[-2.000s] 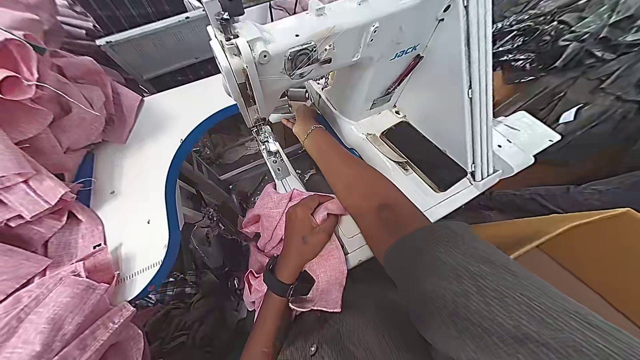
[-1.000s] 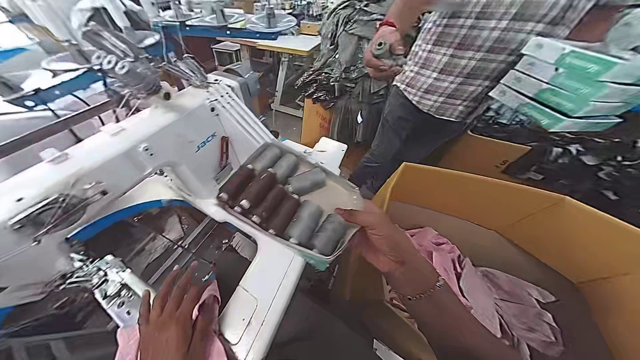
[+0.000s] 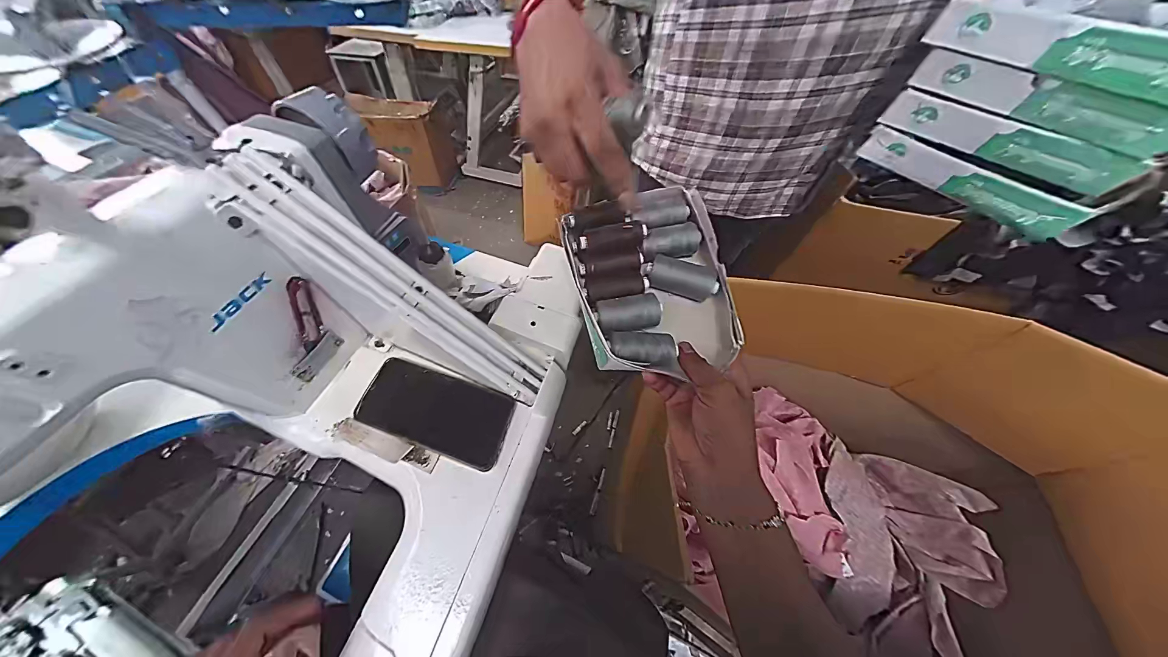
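My right hand (image 3: 698, 401) grips the near edge of a shallow cardboard tray (image 3: 675, 324), tilted and held over the gap between the sewing machine and a big carton. Dark brown thread spools (image 3: 613, 241) and grey thread spools (image 3: 630, 312) lie in the tray. Another person's hand (image 3: 570, 100) hangs over the tray's far side, its fingers near the spools; a grey spool seems to be in it, blurred. My left hand (image 3: 274, 630) is partly in view at the bottom edge, blurred, beside the machine's metal parts; what it holds is unclear.
The white Jack sewing machine (image 3: 164, 274) fills the left, with a black phone (image 3: 436, 412) on its base. At the right stands the open carton (image 3: 967, 351) with pink cloth pieces (image 3: 876, 511) inside. Flat green-and-white boxes (image 3: 1031, 119) are stacked behind. The person in a checked shirt (image 3: 757, 100) stands close.
My right hand, at the machine's needle area two seconds ago, now holds the tray out. Since one second ago the other person's hand has come over the tray. The view has swung right.
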